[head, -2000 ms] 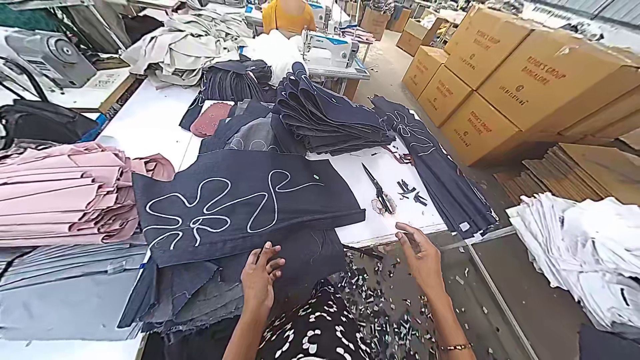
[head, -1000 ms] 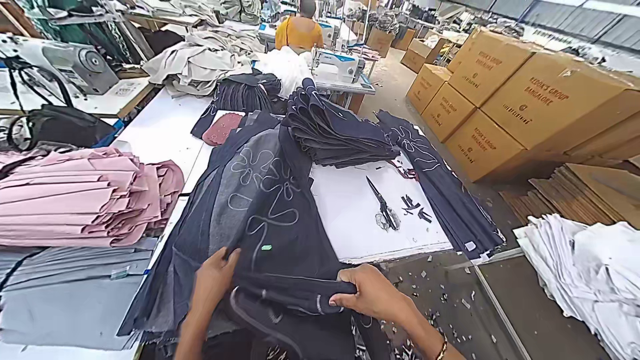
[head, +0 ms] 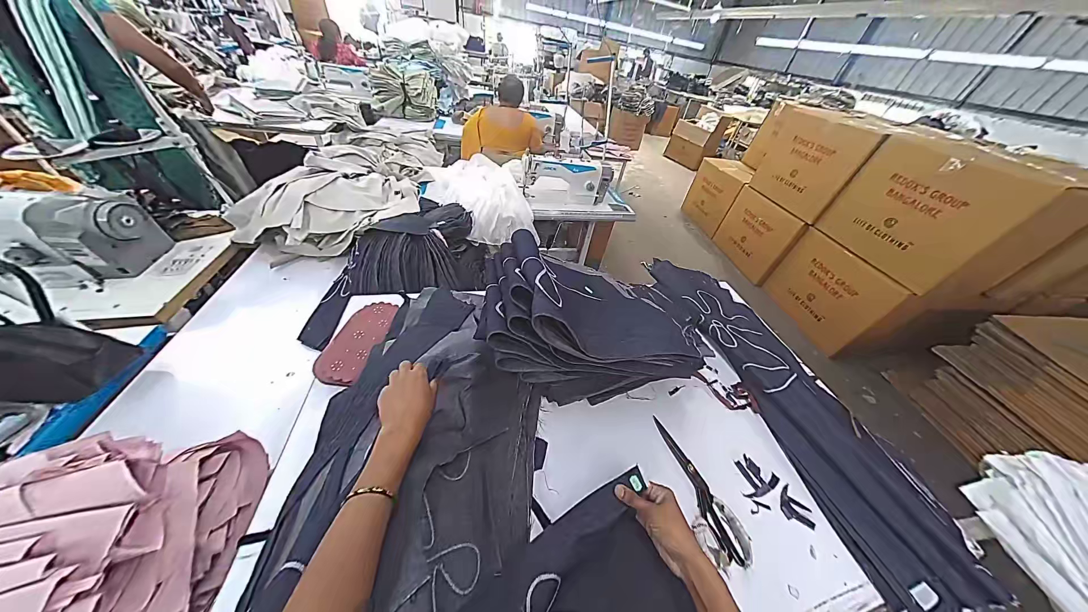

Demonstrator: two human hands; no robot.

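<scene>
My left hand [head: 408, 399] rests on a layered stack of dark navy fabric panels [head: 476, 450] with light cord embroidery, its fingers at the fabric near the stack's far part. Between thumb and fingers, my right hand [head: 659, 514] pinches the corner of a navy fabric panel [head: 586, 552], beside a small green sticker [head: 636, 483]. Fabric scissors [head: 704, 493] lie on the white table just right of that hand, with several dark fabric scraps [head: 773, 491] beyond them. A folded navy pile [head: 586, 323] sits farther back, and embroidered navy panels [head: 816, 425] lie along the right edge.
Pink fabric pieces [head: 127, 527] are heaped at left, near a red patterned pad [head: 357, 340]. Behind stand a sewing machine [head: 568, 177] and a seated person in yellow [head: 501, 127]. Cardboard boxes [head: 918, 212], flat cardboard [head: 1003, 382] and white cloth [head: 1033, 501] are at right.
My left hand has moved forward over the fabric stack. My right hand, apart from the cloth two seconds ago, now grips a panel's corner. The embroidered panel has been shifted and turned.
</scene>
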